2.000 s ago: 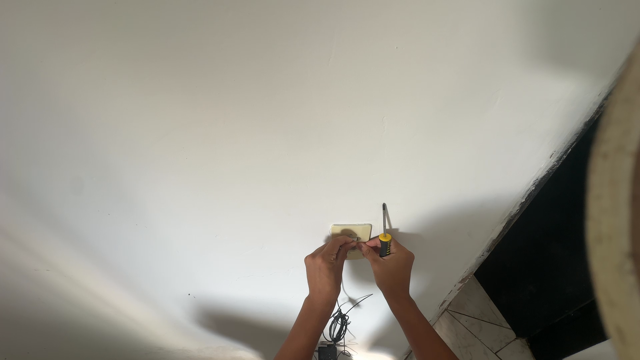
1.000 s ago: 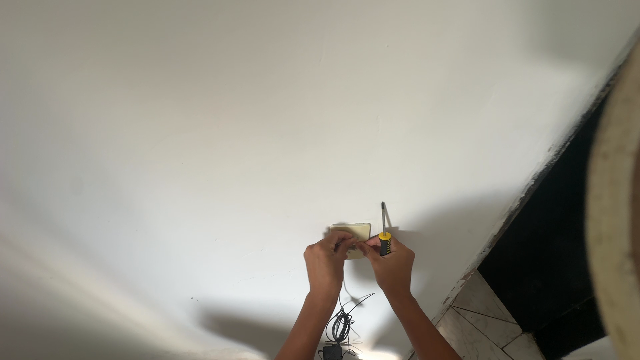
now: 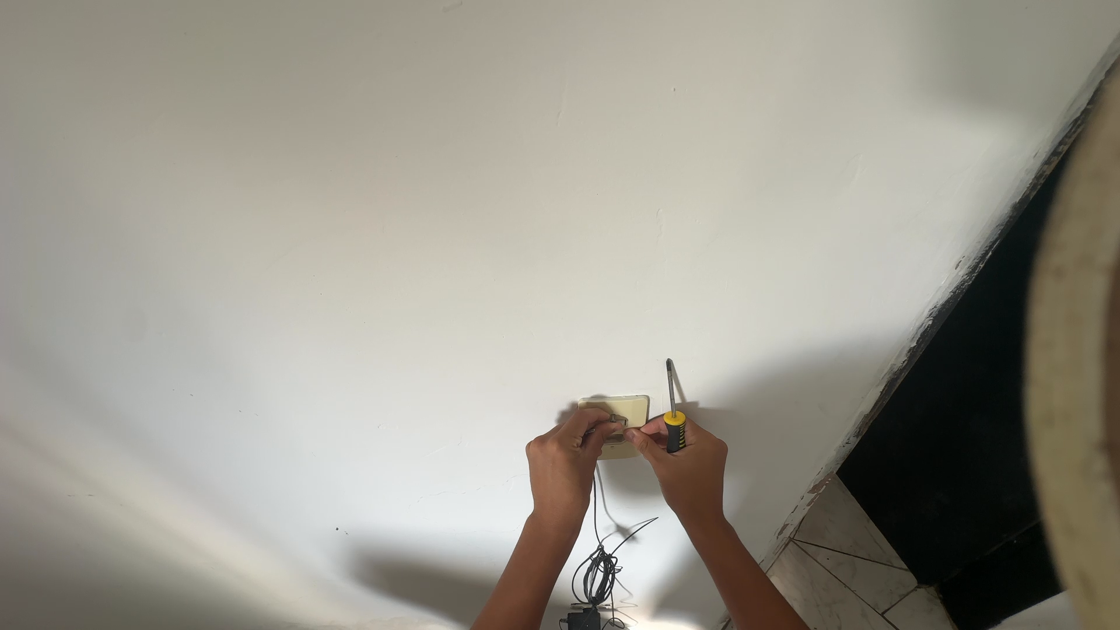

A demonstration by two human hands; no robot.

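Note:
A cream wall plate [image 3: 632,408] is on the white wall, partly covered by both hands. My left hand [image 3: 562,459] has its fingertips pinched at the middle of the plate, on a small part too hidden to name. My right hand [image 3: 696,468] keeps a screwdriver [image 3: 675,429] with a yellow and black handle in its palm, shaft pointing up, while its thumb and finger meet close to the left fingertips. Below the hands hangs a thin dark cable [image 3: 598,573], bundled in loops, above a black adapter-like box [image 3: 584,619].
The white wall [image 3: 437,262] fills most of the view. To the right are its chipped edge, a dark panel or opening [image 3: 954,420] and marble-like tiles [image 3: 853,534]. A blurred, curved pale object [image 3: 1072,350] stands close at the far right.
The left fingers have shifted slightly, and more of the plate's middle shows between the hands. The screwdriver stays in the right hand.

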